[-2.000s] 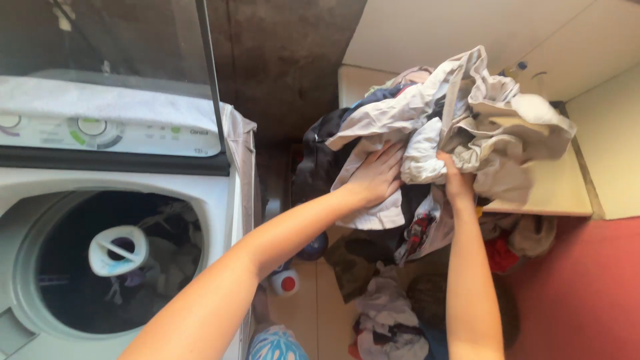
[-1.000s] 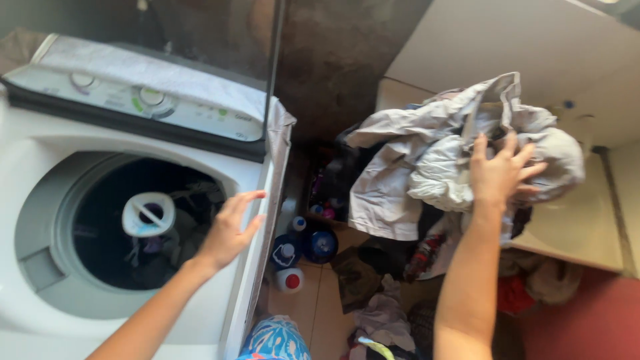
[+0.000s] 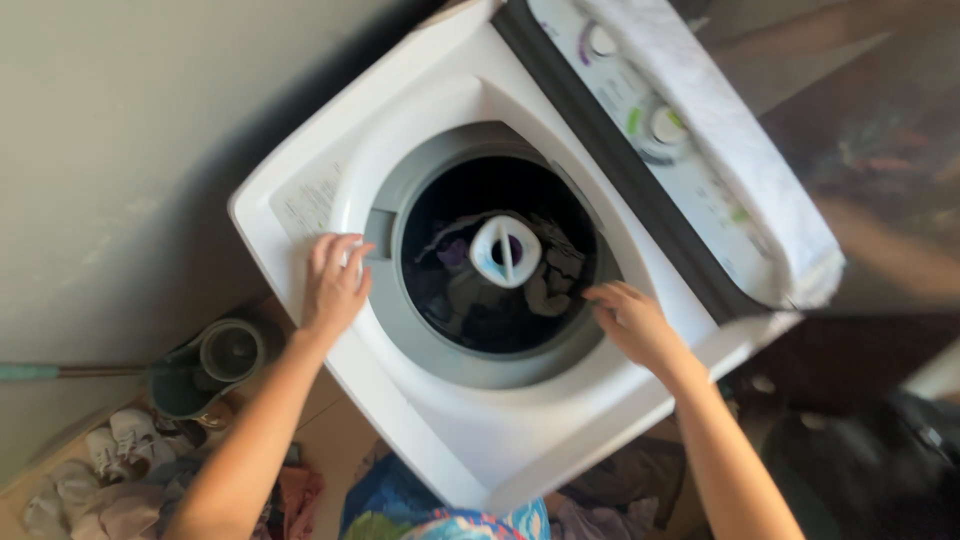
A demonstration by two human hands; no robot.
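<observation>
A white top-loading washing machine (image 3: 450,427) stands open below me. In its dark drum, grey and dark clothes (image 3: 555,277) and a purple piece lie around the white agitator cap (image 3: 505,251). My left hand (image 3: 334,281) rests on the left rim of the opening, fingers apart, holding nothing. Over the right lower rim, my right hand (image 3: 626,315) reaches to the drum's edge with fingers slightly bent; nothing shows in it, though the fingertips are blurred. The control panel (image 3: 667,135) with its knobs lies at the upper right, a white cloth cover (image 3: 750,135) along its back.
Left of the machine are a wall (image 3: 112,150), a green bucket (image 3: 176,386) with a round container (image 3: 232,351) in it, and white shoes (image 3: 135,439). Clothes (image 3: 112,510) lie on the floor at lower left. The raised transparent lid (image 3: 862,150) is at the right.
The view has swung left onto the machine. My right hand has left the bundle of light clothes for the drum's edge. My left hand, on that bundle two seconds ago, is now on the machine's left rim.
</observation>
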